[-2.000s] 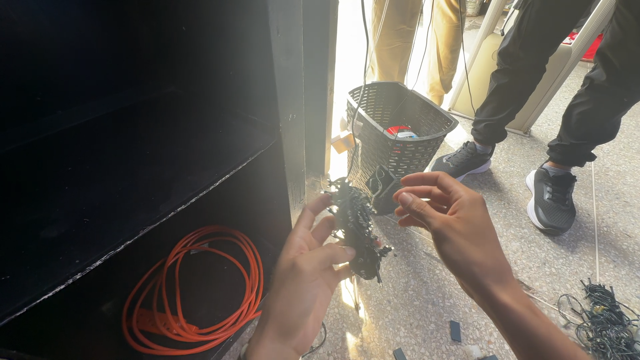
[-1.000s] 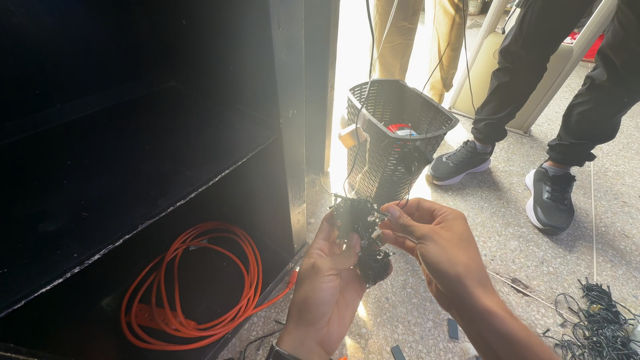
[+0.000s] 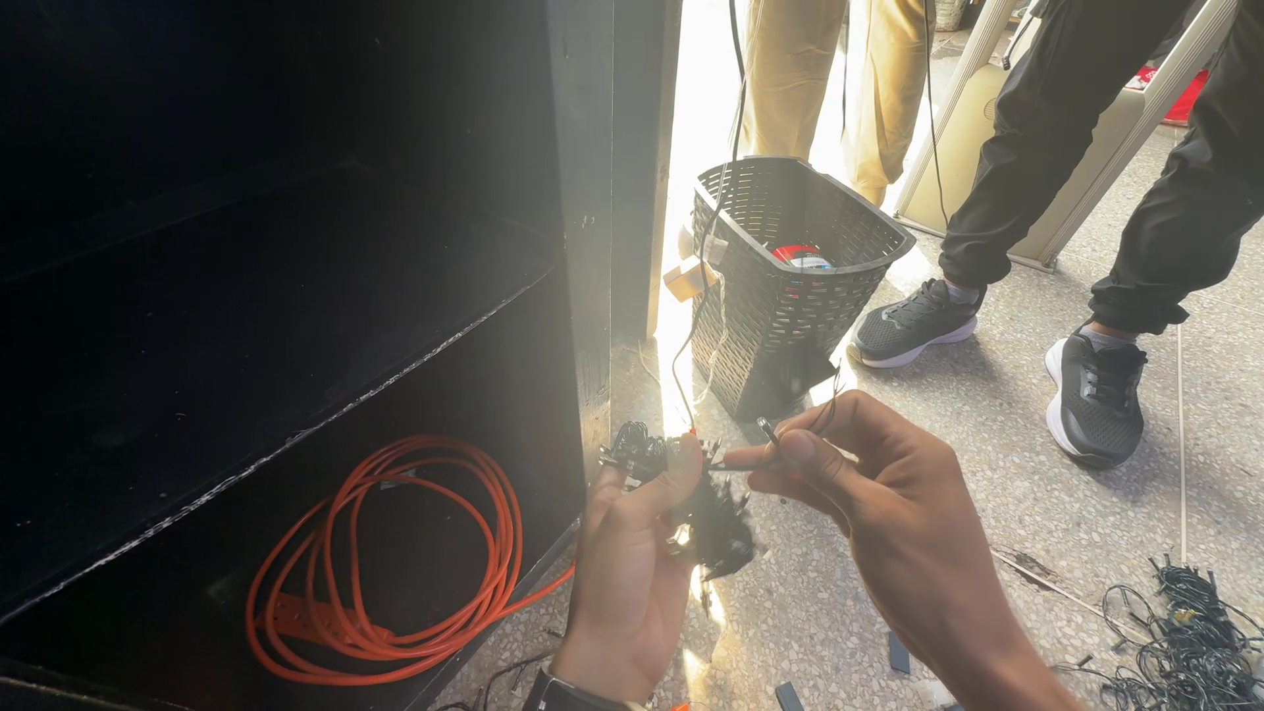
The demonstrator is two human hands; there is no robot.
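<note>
A bundle of dark string lights (image 3: 719,528) is gripped in my left hand (image 3: 637,563), with the thumb pressed over its top. My right hand (image 3: 879,494), just to the right of the bundle, pinches a thin dark wire with a small bulb (image 3: 767,431) between thumb and fingers. A thin dark cable (image 3: 703,267) hangs from above, past the basket, down to the bundle. Another tangle of dark string lights (image 3: 1190,632) lies on the floor at lower right.
A black plastic basket (image 3: 800,296) with red and white items stands ahead. Coiled orange extension cord (image 3: 385,563) lies in the black shelf unit (image 3: 395,380) at left. Two people stand beyond, one in dark sneakers (image 3: 1096,395). Small dark pieces (image 3: 898,653) lie on the speckled floor.
My right hand has moved slightly away from the bundle, with a bulb and wire now showing in its fingers. My left hand still holds the bundle.
</note>
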